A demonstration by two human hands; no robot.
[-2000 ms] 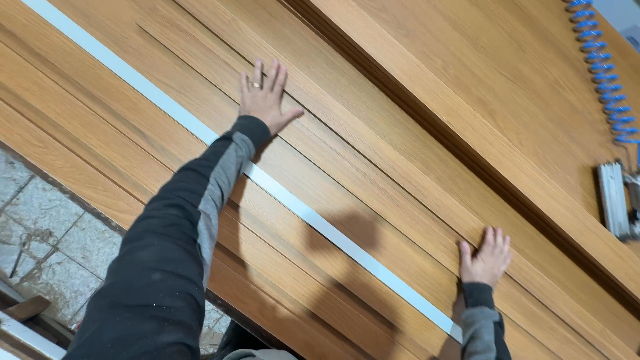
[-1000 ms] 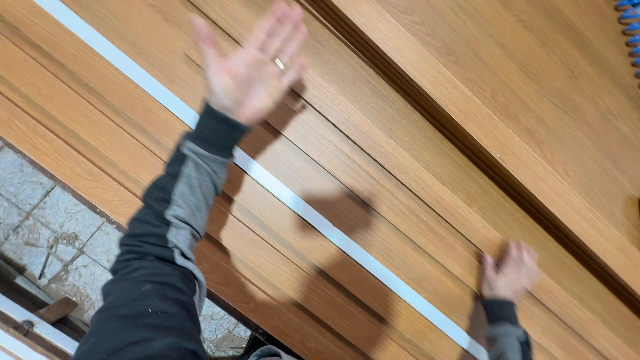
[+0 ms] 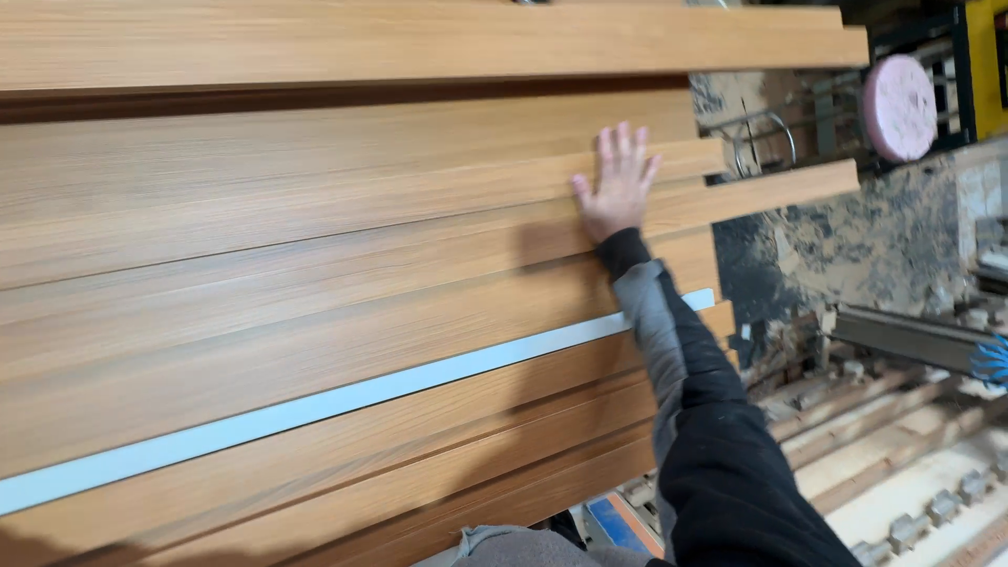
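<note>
My right hand (image 3: 618, 193) rests flat, fingers spread, on wood-grain boards (image 3: 378, 283) near their right ends. Nothing is held in it. The boards lie side by side, and their ends are uneven; one narrow board (image 3: 795, 189) sticks out farther right than those around it. Below the hand a thin pale strip (image 3: 394, 383) runs along the boards and passes beneath my right forearm. My left hand is outside the view. A thicker wood-grain board (image 3: 394, 43) lies raised along the top.
A round pink seat (image 3: 902, 108) stands beyond the board ends at the upper right. The floor (image 3: 882, 228) there is dusty and littered. A dark metal beam (image 3: 913, 335) and long pieces with metal blocks (image 3: 906, 531) lie at the lower right.
The view has swung strongly toward the right ends of the boards. My left hand, raised off the boards a second ago, has left the view. My right hand now has its fingers spread wider.
</note>
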